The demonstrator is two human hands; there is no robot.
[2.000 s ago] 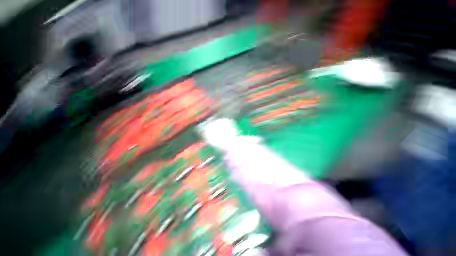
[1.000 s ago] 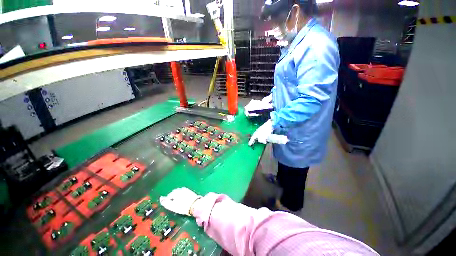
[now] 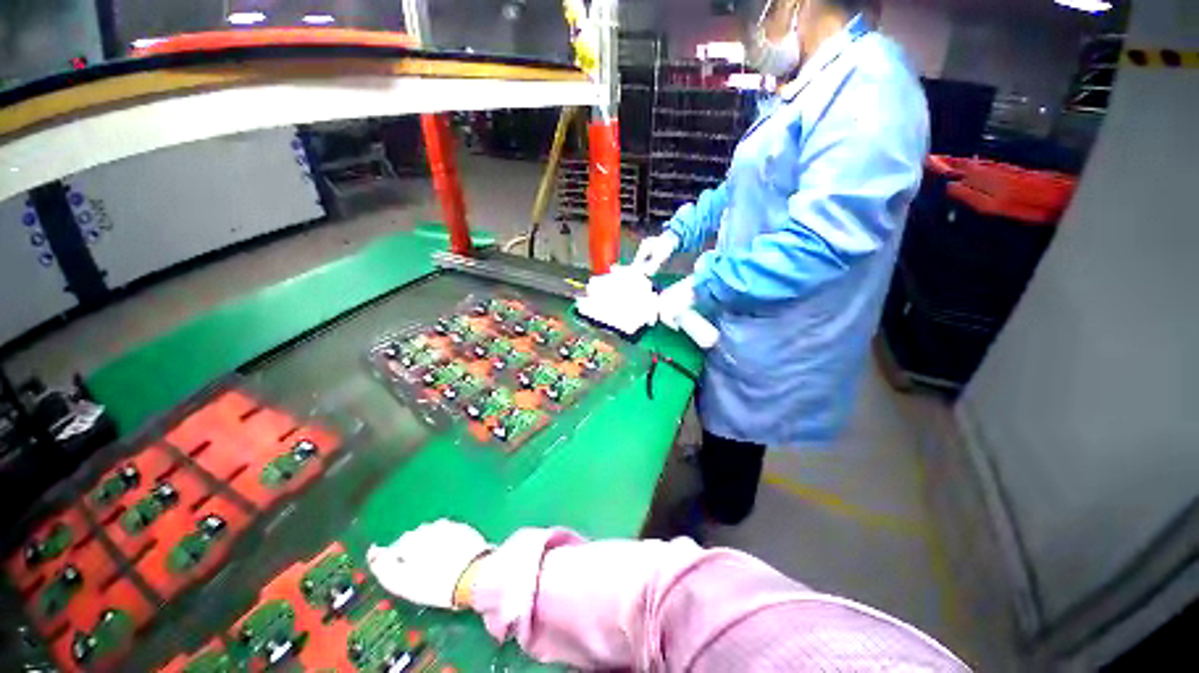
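Note:
My right hand (image 3: 427,563), white-gloved with a pink sleeve, rests palm down at the right edge of the near tray (image 3: 296,585). Its fingers are curled beside a green circuit board (image 3: 329,579); whether it holds anything is hidden. My left hand is out of view. The near tray, cut off by the bottom edge, holds boards over red-orange areas. The left tray (image 3: 234,440) holds several boards and has bare red pockets. The far tray (image 3: 506,362) is filled with rows of boards.
A person in a blue coat (image 3: 815,237) stands at the bench's far right, gloved hands at a white heap (image 3: 618,296). Black cutters (image 3: 671,366) lie by the right edge. Orange-red posts (image 3: 602,197) and a shelf (image 3: 329,99) stand behind. A green strip (image 3: 263,316) runs along the back.
The view has steadied and shifted slightly. My right hand stays by the near tray, a little further left in the picture. The other person's hands have moved onto the white heap.

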